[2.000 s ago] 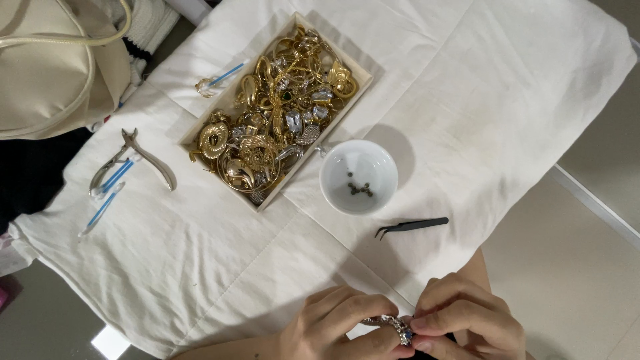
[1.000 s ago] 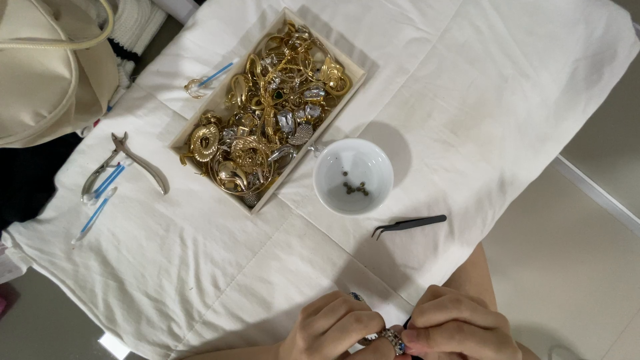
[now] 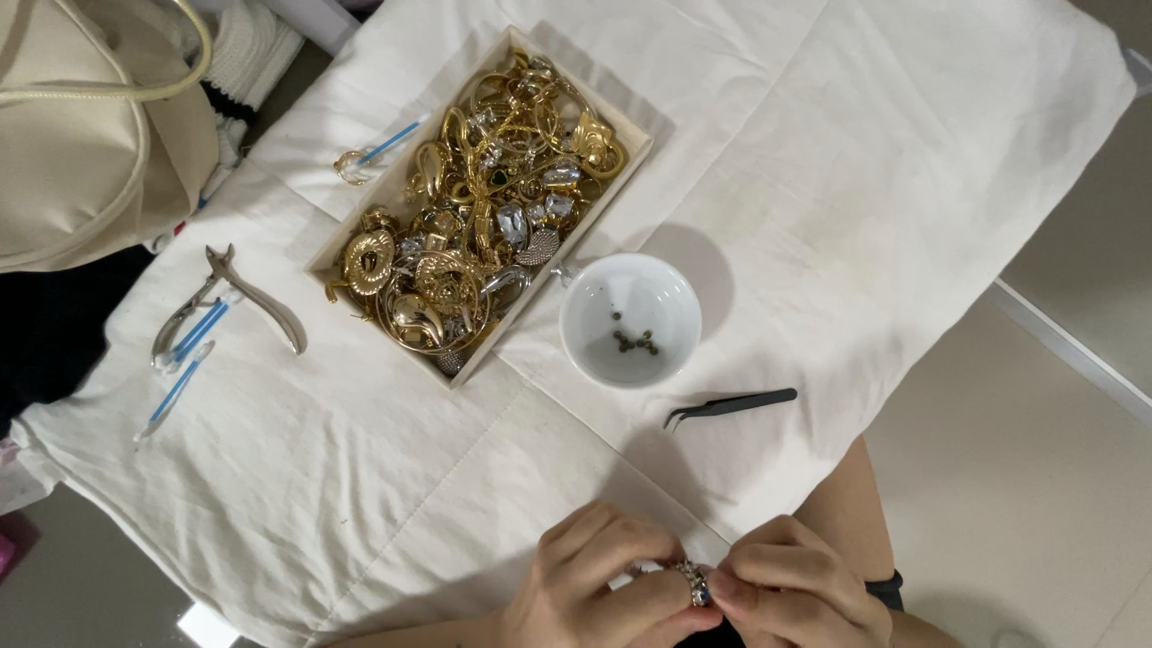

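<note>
Near the bottom edge, my left hand (image 3: 607,576) pinches a silver-coloured jewellery piece (image 3: 693,580) set with stones, one of them blue. The fingertips of my right hand (image 3: 796,585) press on the same piece from the other side. Just above lie black bent-tip tweezers (image 3: 738,403) on the white cloth. A white bowl (image 3: 630,371) beyond them holds several small dark round bits. Beside the bowl, a cream tray (image 3: 621,175) is heaped with gold- and silver-coloured jewellery.
Metal nippers (image 3: 270,310) lie at the left with blue-stemmed cotton swabs (image 3: 180,387). Another blue-stemmed swab (image 3: 391,142) touches a gold-coloured ring (image 3: 351,168) by the tray. A beige bag (image 3: 72,180) stands at the upper left. The white cloth (image 3: 855,180) ends at the right above a pale floor.
Both hands stay together around the jewellery piece, with small shifts of the fingers. The tray, bowl, tweezers and nippers have not moved on the cloth.
</note>
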